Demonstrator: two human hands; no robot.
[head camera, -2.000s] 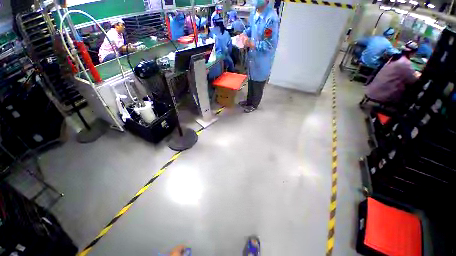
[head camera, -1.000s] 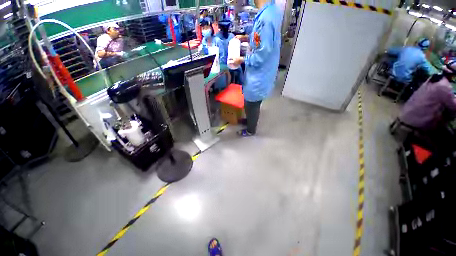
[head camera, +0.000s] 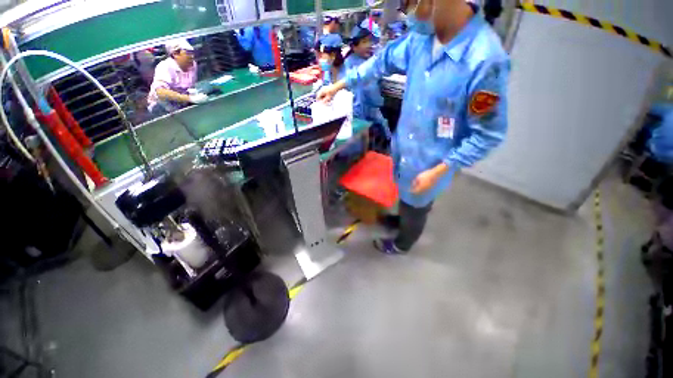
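Observation:
Neither my left hand nor my right hand is in the picture. Nearest in front of me stands a monitor on a pale post, seen from behind and above. To its left a black bin on the floor holds a white plastic tub. A round dark base stands on the floor in front of the bin. Behind the monitor, white items and a tall white object lie or stand on the green bench; their details are blurred.
A standing person in a blue coat reaches one arm over the bench. A red cover sheet lies on a carton. Seated workers are behind the bench. A white panel stands right, with yellow-black tape on the floor.
The view has moved closer to the bench and monitor. The person in blue has turned towards me and stretched an arm over the bench. My feet have left the picture.

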